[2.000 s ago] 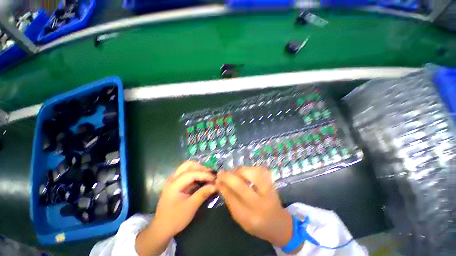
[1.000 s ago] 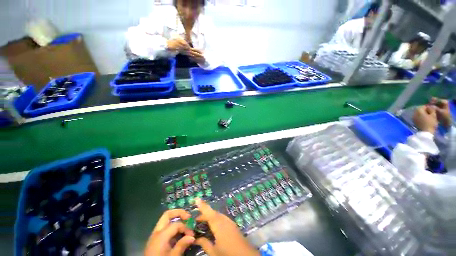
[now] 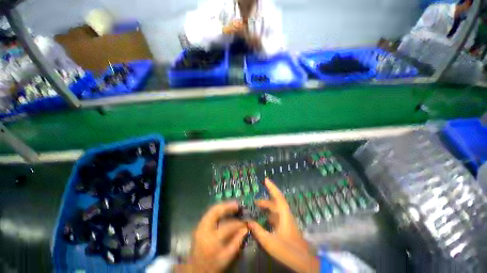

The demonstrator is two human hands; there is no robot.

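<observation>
My left hand and my right hand meet at the near edge of the clear blister tray. Between their fingertips is a small dark piece with green on it, which looks like a circuit board with a black housing; it is blurred and partly covered by the fingers. Both hands seem to touch it. My right index finger is raised and points toward the tray. The tray holds rows of green boards, with vacant slots in its upper middle.
A blue bin of black housings stands at left. Stacked clear trays stand at right, a blue tub beside them. Beyond runs the green conveyor with small dark parts, then blue bins and a person in white.
The view has swung left since one second ago, so the bench sits further right in the picture. My right index finger has lifted and spread; both hands remain together at the small piece.
</observation>
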